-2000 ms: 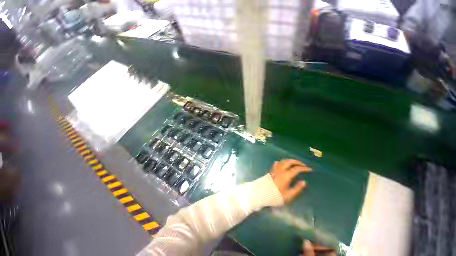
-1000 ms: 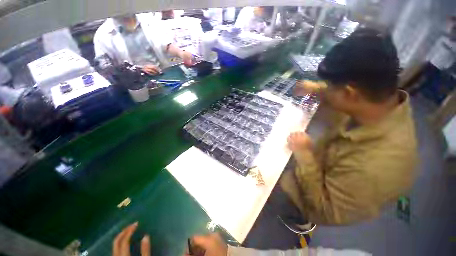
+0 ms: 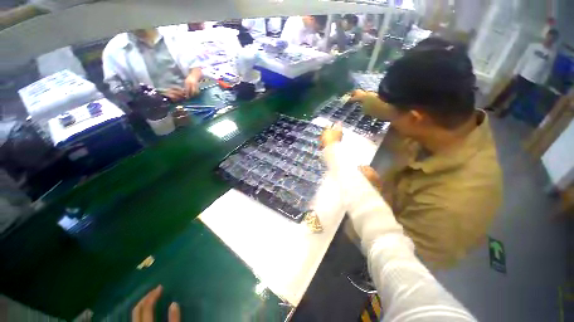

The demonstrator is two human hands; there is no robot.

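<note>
A dark-edged tray (image 3: 277, 165) with shiny greyish pockets lies across the far part of the white sheet (image 3: 252, 242). My right hand (image 3: 331, 136) reaches out over the tray's right edge; its fingers are small and blurred, so I cannot tell if it holds anything. My left hand (image 3: 155, 305) is at the bottom edge over the green mat (image 3: 208, 273), cut off, with fingers apart and nothing visible in it. Small gold-coloured parts (image 3: 313, 221) lie in a loose pile on the sheet by the tray's near corner.
A neighbouring worker in a tan shirt (image 3: 440, 182) sits at the right, a hand at a second tray (image 3: 352, 116). Another worker (image 3: 148, 63) sits across the bench. A blue box (image 3: 94, 148), a white cup (image 3: 162, 124) and blue tools (image 3: 200, 111) stand beyond the green bench.
My right hand has moved from the near edge of the mat, where it held a dark stick, forward to the tray, arm outstretched. My left hand stays low. The view has shifted slightly.
</note>
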